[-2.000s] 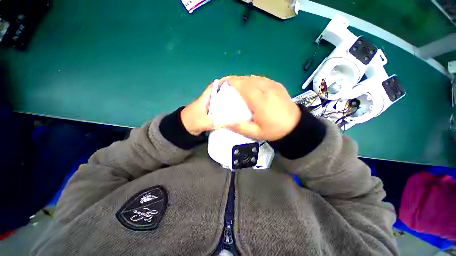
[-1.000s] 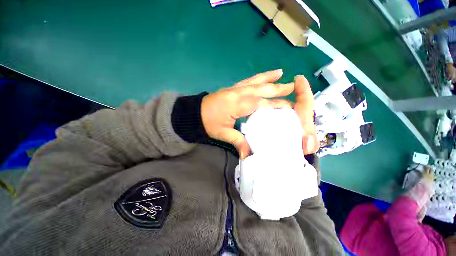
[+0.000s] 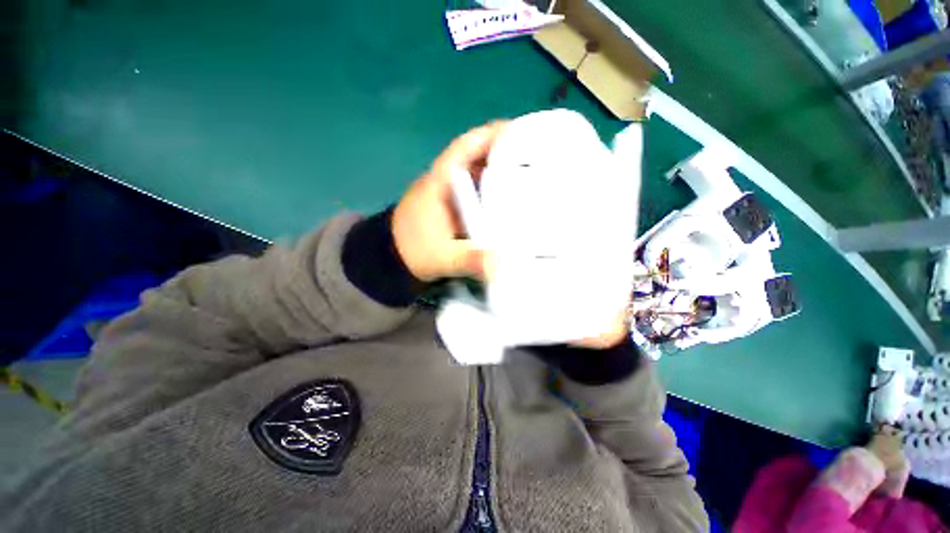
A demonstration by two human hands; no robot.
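Note:
A white security camera (image 3: 552, 229) is held up in front of my chest, overexposed and a little blurred, with a thin white piece standing up at its right side. My left hand (image 3: 443, 213) grips its left side, thumb in front and fingers behind. My right hand (image 3: 609, 335) is mostly hidden behind the camera's lower right; only a bit of skin above the black cuff shows. The camera's black face is not visible.
Two opened camera housings (image 3: 719, 250) with wires lie at the right on the green bench (image 3: 260, 94). A glue tube (image 3: 500, 23) and an open carton (image 3: 599, 62) lie at the far edge. A person's pink sleeve (image 3: 792, 500) shows lower right.
The camera has been raised and turned, and a thin white piece now shows at its right. My left hand has closed around its side. My right fingers have gone from its front.

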